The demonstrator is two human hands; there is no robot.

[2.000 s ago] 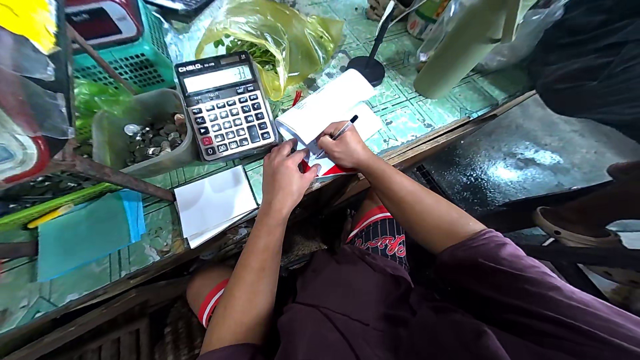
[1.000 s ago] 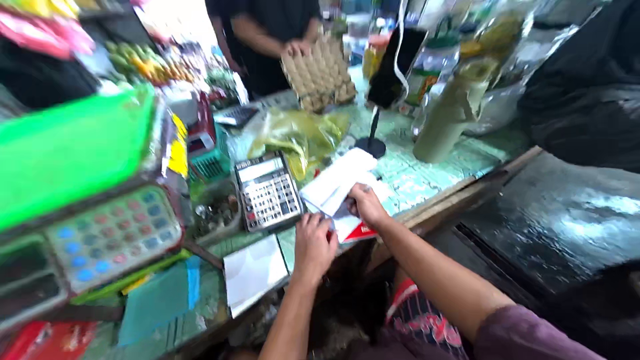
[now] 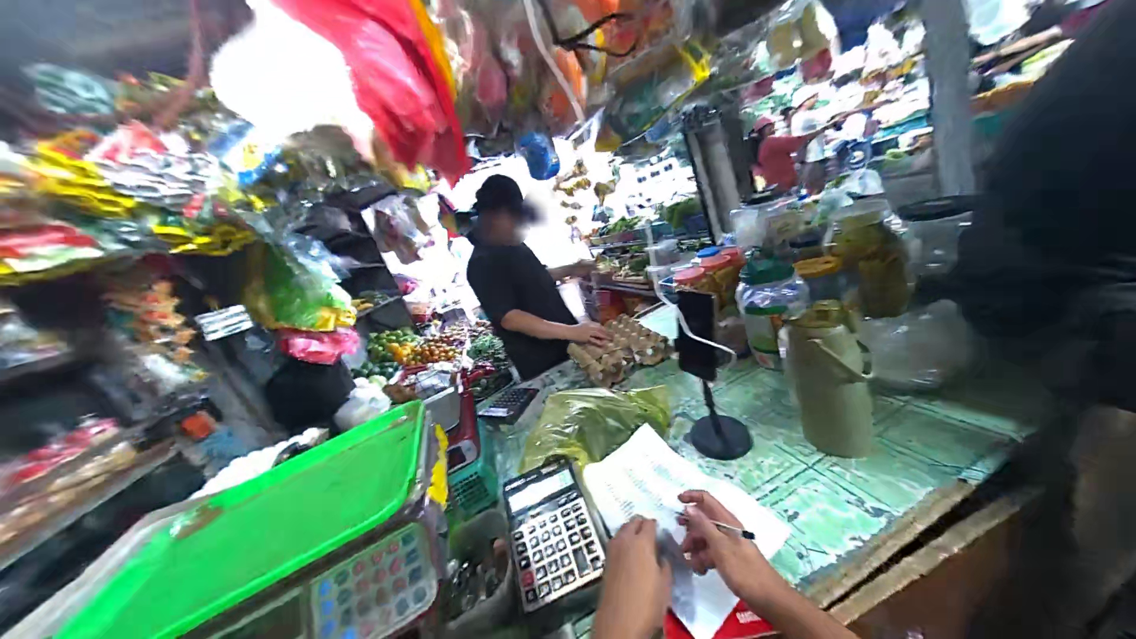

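White sheets of paper (image 3: 657,479) bearing writing lie on the green tiled counter, over a red item (image 3: 744,623). My right hand (image 3: 719,541) is above the sheets with a pen (image 3: 735,531) between its fingers. At the lower edge of the sheets, my left hand (image 3: 637,568) touches the paper; its fingertips are partly blurred, and whether it grips a sheet I cannot tell. Left of that hand stands a desk calculator (image 3: 555,537) with large keys. Behind the calculator and the paper lies a yellow-green plastic bag (image 3: 595,422).
A scale with a green tray (image 3: 275,524) fills the lower left, beside a container of coins (image 3: 475,577). A phone stand (image 3: 719,437), a beige thermos jug (image 3: 830,390) and jars (image 3: 770,297) stand behind. Across the counter, a person (image 3: 524,284) touches egg cartons (image 3: 617,346).
The view has swung up and left, showing more of the stall. My right hand, low on the paper two seconds ago, now has its fingers raised with the pen.
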